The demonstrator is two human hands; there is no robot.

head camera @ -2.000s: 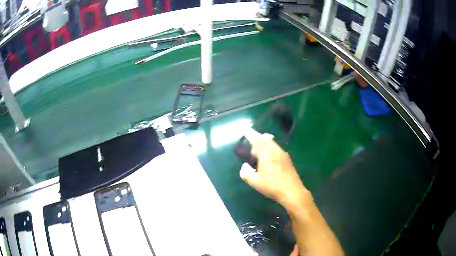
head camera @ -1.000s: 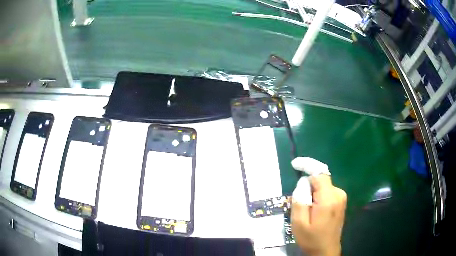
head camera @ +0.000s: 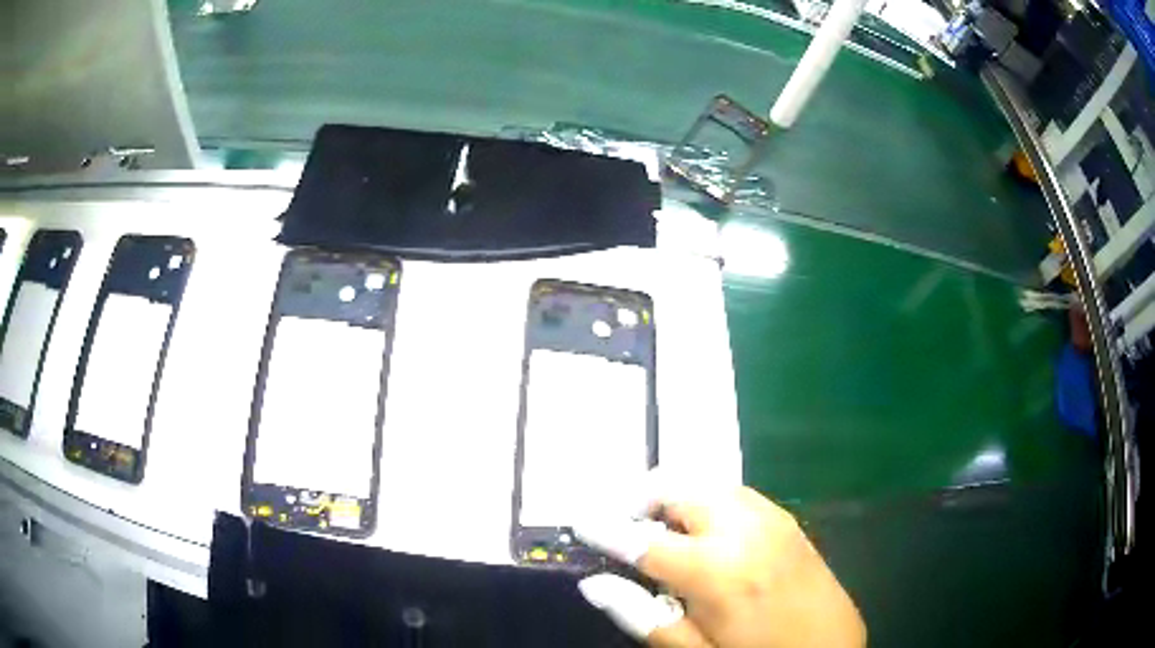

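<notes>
A black phone middle frame (head camera: 586, 424) lies on the bright white strip (head camera: 456, 418), white showing through its window. My right hand (head camera: 741, 570), with white finger cots, is at its lower right corner. One fingertip lies over the corner and another is by the bottom edge. The hand still appears to grip the frame, though the exact contact is hidden. To the left, several similar frames stand side by side, including one nearby (head camera: 323, 392) and one farther left (head camera: 129, 358). My left hand is not in view.
A black flap (head camera: 469, 194) lies beyond the row, another (head camera: 380, 589) at the near edge. The green conveyor belt (head camera: 874, 367) is at right. A loose frame (head camera: 722, 149) rests on shiny clear scraps by a white post (head camera: 814, 63). A metal rail (head camera: 1058, 228) curves at far right.
My right hand first reached over the green belt, then held a frame at the strip's right edge. That frame now lies farther in on the strip, left of the edge. The view has shifted.
</notes>
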